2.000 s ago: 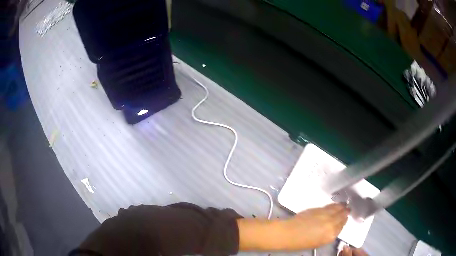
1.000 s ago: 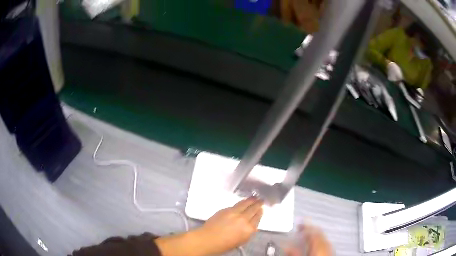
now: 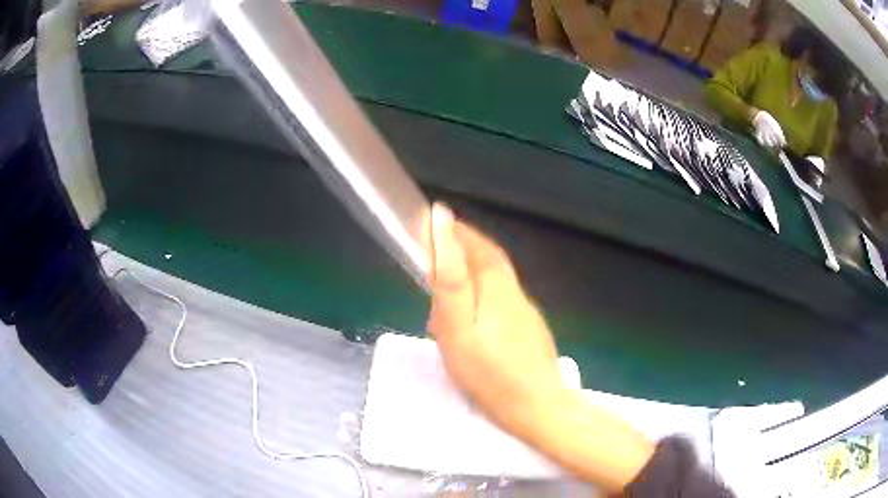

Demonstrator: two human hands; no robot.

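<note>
A desk lamp stands in front of me. Its white base [image 3: 414, 413] lies on the bench beside the conveyor edge. Its wide silver-grey arm [image 3: 331, 146] leans up to the upper left, out past the top edge. My right hand [image 3: 497, 340] comes from the lower right, in a dark sleeve, and grips the lower part of the arm above the base. The hand covers the hinge area and part of the base. My left hand is not in view. A thin white cable [image 3: 255, 409] curls over the bench to the left of the base.
A dark box-like device [image 3: 73, 292] stands at left. The green conveyor [image 3: 263, 214] runs behind the bench. Another lamp's white base [image 3: 745, 433] and a floral sheet [image 3: 849, 462] are at right. Striped silver-white parts [image 3: 682, 136] lie beyond, near a gloved person in green [image 3: 789, 97].
My left hand has gone from the base and out of view. My right hand has moved up from the bench onto the lamp arm. The arm now leans left instead of right.
</note>
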